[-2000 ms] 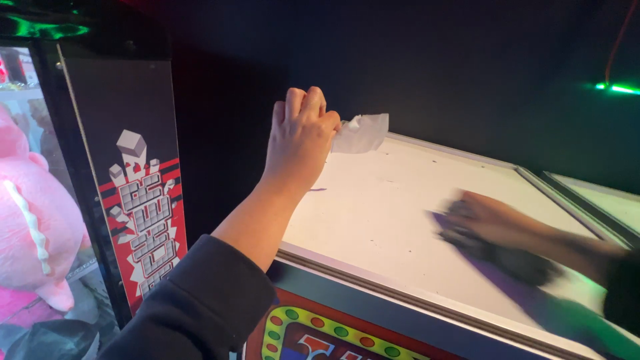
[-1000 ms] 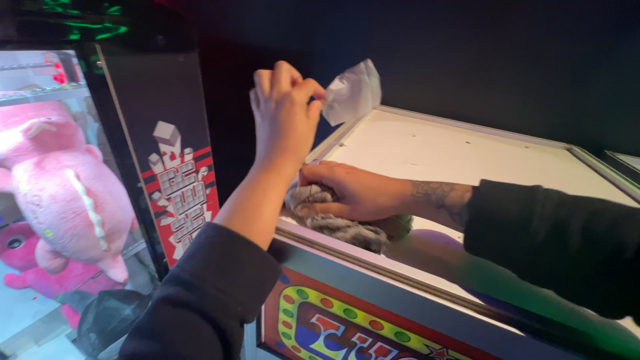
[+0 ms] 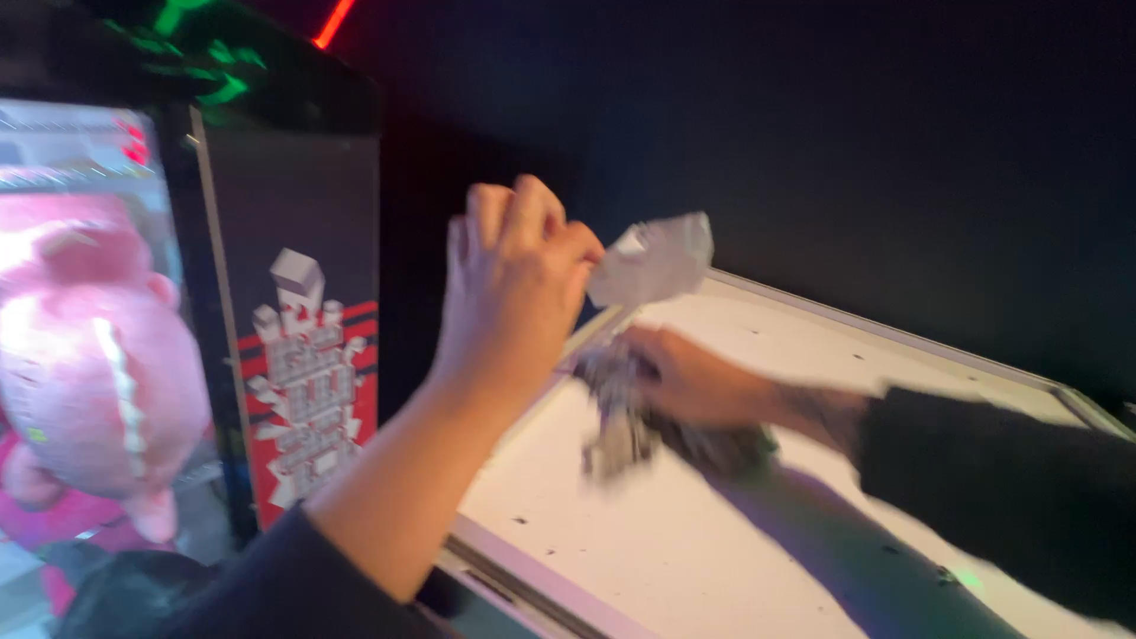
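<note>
My left hand (image 3: 519, 293) is raised at the centre of the view, pinching a translucent plastic piece (image 3: 657, 259) between thumb and fingertips; whether it is a bag or a sheet I cannot tell. Below and right of it, my right hand (image 3: 701, 377) grips a crumpled grey cloth (image 3: 621, 408), blurred by motion. The cloth lies against the white top panel (image 3: 550, 497) of an arcade machine, close to its left edge. Small dark specks dot the panel.
On the left stands a prize cabinet (image 3: 293, 195) with printed block graphics on its side and a pink plush toy (image 3: 98, 355) behind its glass. A raised metal rim (image 3: 852, 319) borders the white panel. Behind it rises a dark wall (image 3: 843, 160).
My right hand has moved the cloth from the panel's right side to its front left corner, then back along the left edge. My left hand keeps hold of the plastic piece.
</note>
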